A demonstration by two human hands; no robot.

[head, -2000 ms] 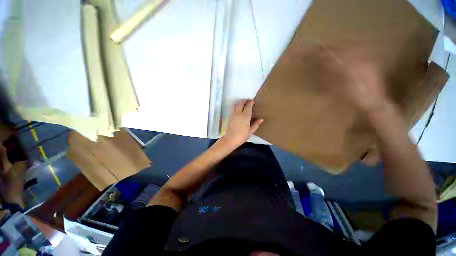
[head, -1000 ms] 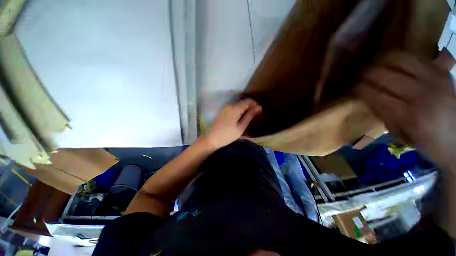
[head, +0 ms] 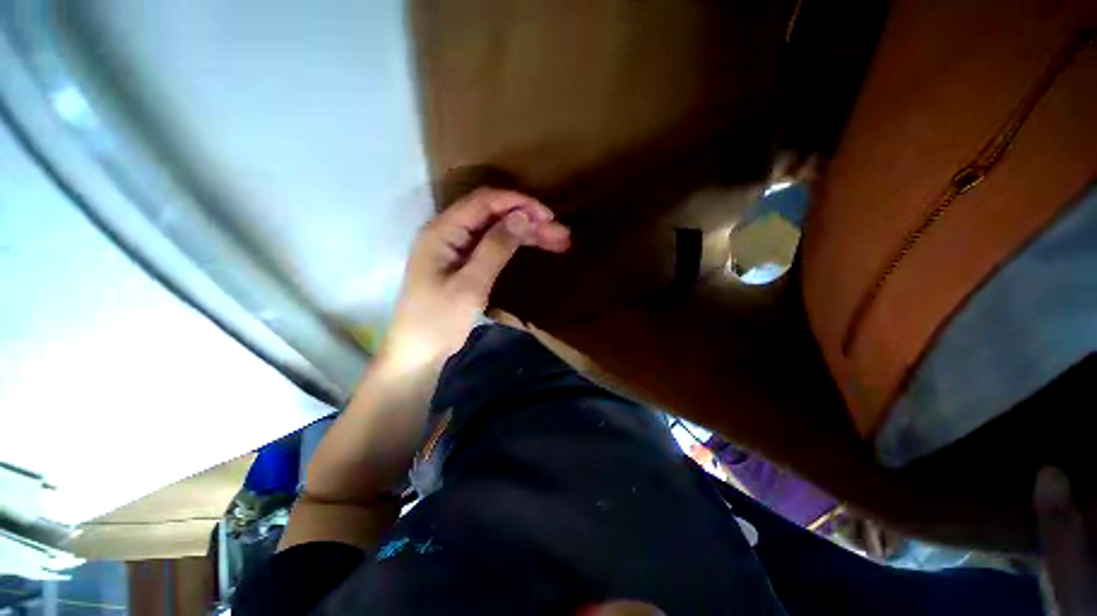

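A large brown bag body (head: 565,108) fills the middle and right, standing up with its dark inside facing me. An orange-brown panel with a zip (head: 950,181) and a grey layer (head: 1010,325) shows at its right. My left hand (head: 463,259) is at the bag's lower left edge, thumb and fingers closed together on it. My right hand (head: 1059,529) is dark and cut off at the lower right edge, with only fingers showing against the bag. Its grip is hidden.
The white table (head: 132,349) with a long clear-looking curved strip (head: 229,265) lies at left. A flat brown panel (head: 169,511) hangs below the table edge. Crates and blue items are under it. A purple item (head: 770,481) shows below the bag.
The brown body was flat on the table, then lifted; now it stands open close to the camera, showing its inside. My right hand has moved to the lower right edge.
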